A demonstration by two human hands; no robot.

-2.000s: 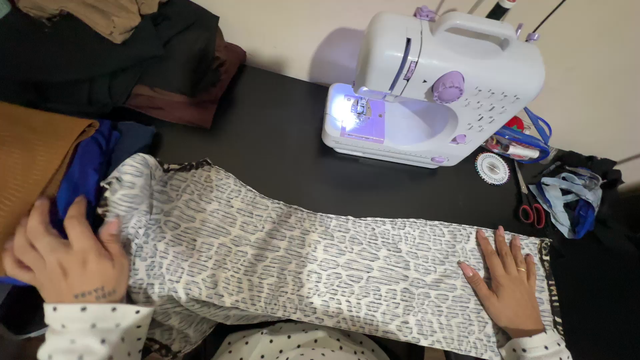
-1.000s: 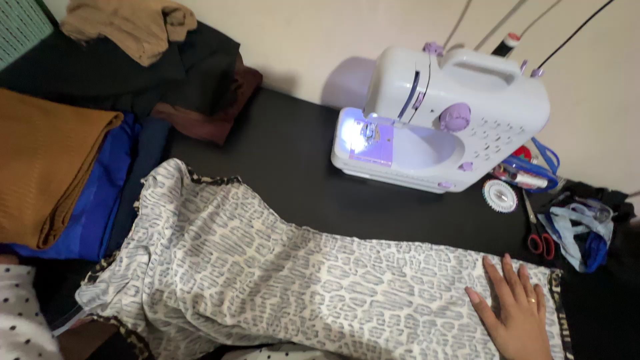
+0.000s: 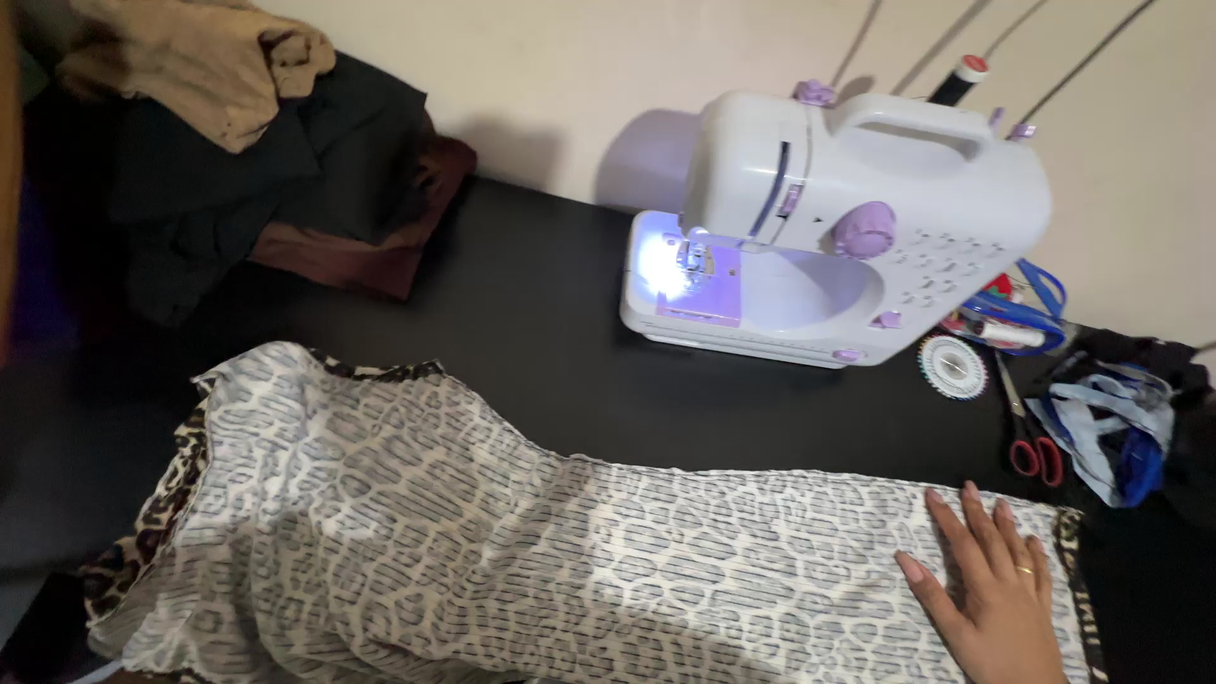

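Note:
Animal-print fabric, pale side up, lies spread along the near part of the black table. Its darker leopard-print side shows at the left edge and the right end. My right hand, with a ring on one finger, rests flat on the fabric's right end, fingers apart, gripping nothing. My left hand is out of view. Behind the fabric stands a white and purple sewing machine, its lamp lit over the needle area.
Dark, maroon and tan clothes are heaped at the back left. Right of the machine lie a pin wheel, scissors with red handles, a blue-trimmed pouch and blue fabric scraps. A black thread spool tops the machine.
My left hand, on the fabric's left end two seconds ago, has left the view. The folded brown and blue cloths at the left have mostly gone from their place. My right hand stays on the fabric.

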